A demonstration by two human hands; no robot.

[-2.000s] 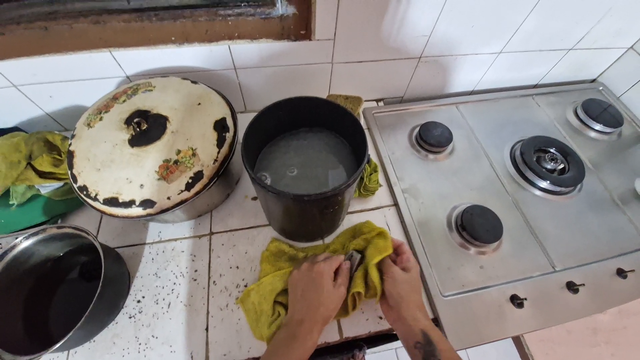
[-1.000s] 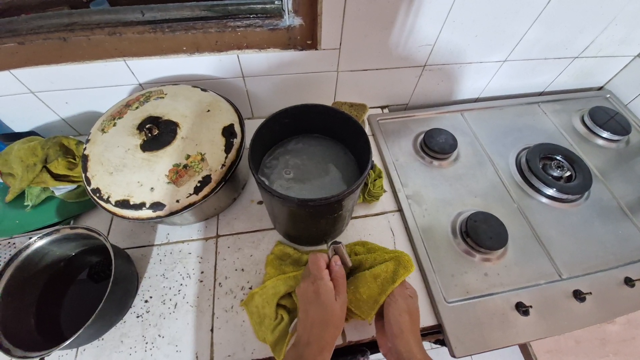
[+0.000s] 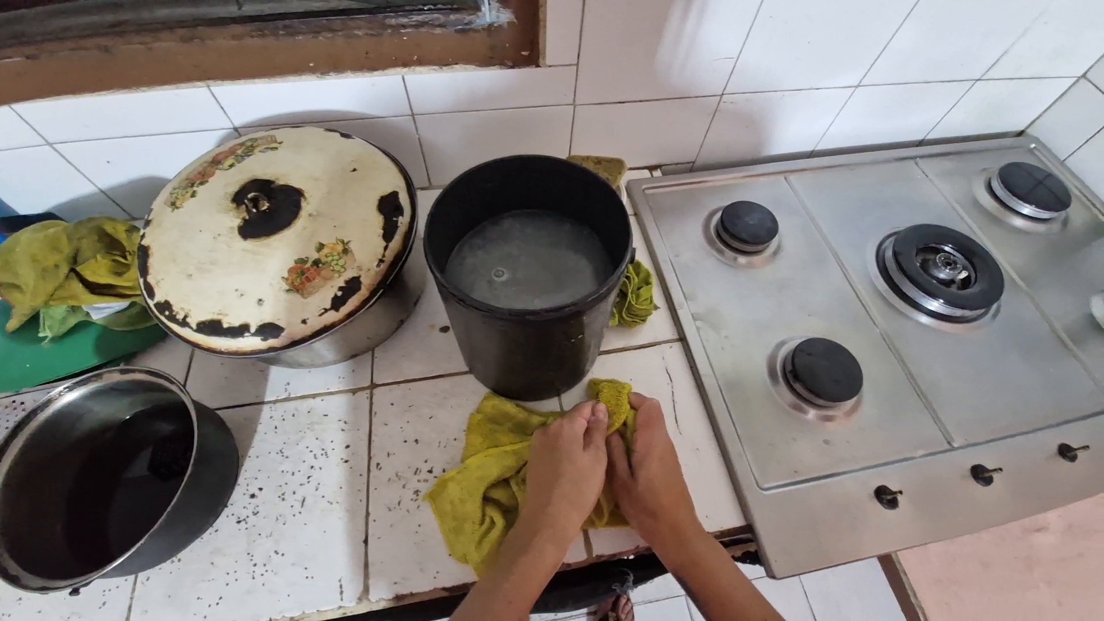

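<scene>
A yellow-green cloth [image 3: 492, 470] lies bunched on the tiled counter in front of a dark bucket-like container [image 3: 526, 345] with cloudy liquid inside. My left hand [image 3: 569, 457] grips the cloth near its upper end. Close beside it, my right hand [image 3: 649, 461] holds the same part, a folded end that sticks up between the fingers. Whatever lies inside that fold is hidden. Both hands are just below the container and apart from its wall.
A large pot with a chipped, flowered lid [image 3: 216, 259] stands left of the container. A dark open pot [image 3: 211, 483] sits at lower left, below cloths [image 3: 52, 267] on a green object [image 3: 78, 349]. The steel gas stove [image 3: 690, 285] is at right; another green cloth [image 3: 634, 297] touches the container's side.
One second ago a grey metal piece showed at my left fingers above the cloth; now cloth covers that spot. My right hand has come up from the cloth's right side to beside my left.
</scene>
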